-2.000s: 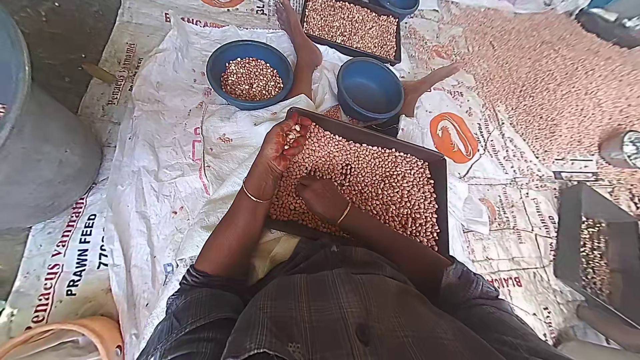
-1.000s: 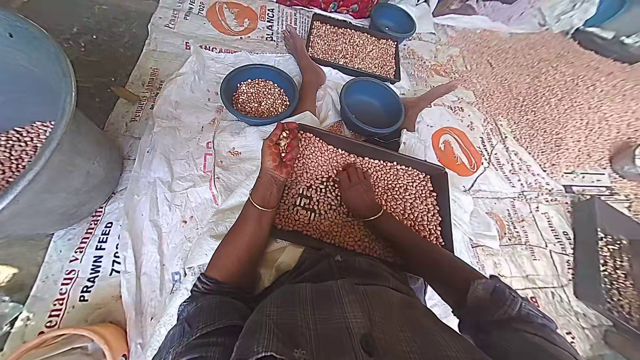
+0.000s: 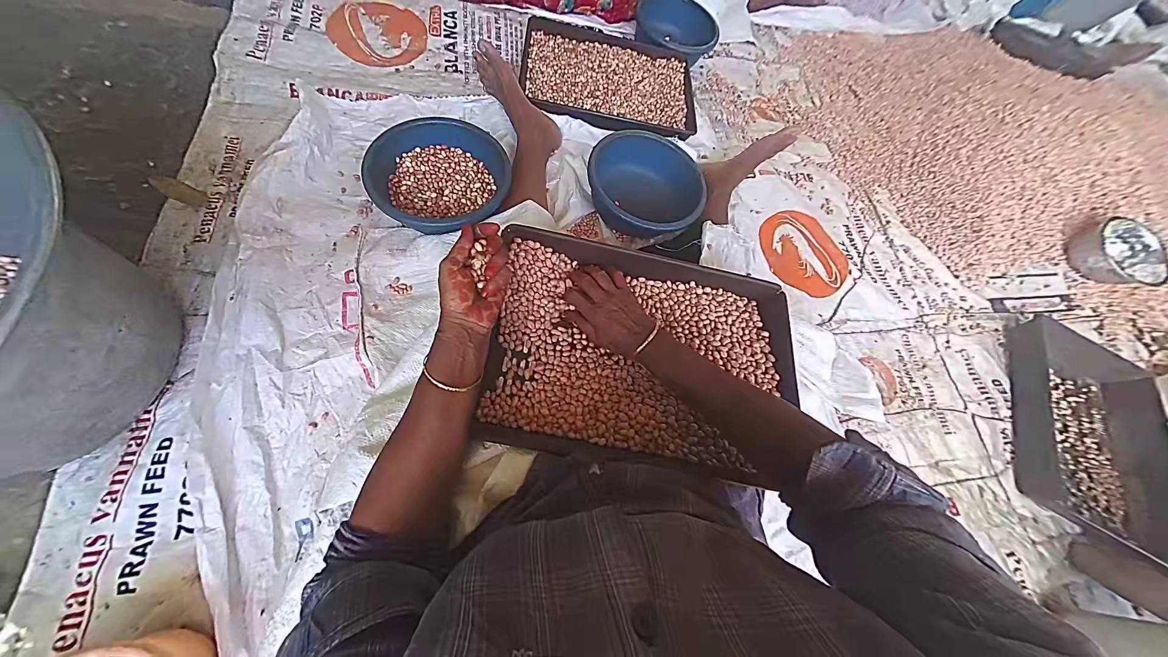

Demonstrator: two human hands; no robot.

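A dark rectangular tray (image 3: 787, 351) on my lap holds a layer of pinkish shelled peanuts (image 3: 593, 401). My left hand (image 3: 473, 283) is palm up at the tray's upper left corner, its fingers curled round a few pale kernels (image 3: 479, 260). Over the middle of the tray, my right hand (image 3: 609, 308) rests palm down with its fingertips on the peanuts. Past the left hand is a blue plastic bowl (image 3: 374, 173) partly filled with kernels. Another blue bowl (image 3: 648, 178), with hardly anything in it, stands beyond the tray.
A second tray of kernels (image 3: 610, 114) and a blue bowl (image 3: 677, 27) lie past my feet. A large heap of peanuts (image 3: 967, 146) spreads at upper right, near a metal container (image 3: 1115, 251) and a dark tray (image 3: 1049, 365). A big grey tub (image 3: 91, 365) stands left. Printed feed sacks (image 3: 274, 274) cover the ground.
My right hand has moved over the peanuts, from near the left hand two seconds ago to farther up and right. My left hand stays by the tray's corner with kernels in it.
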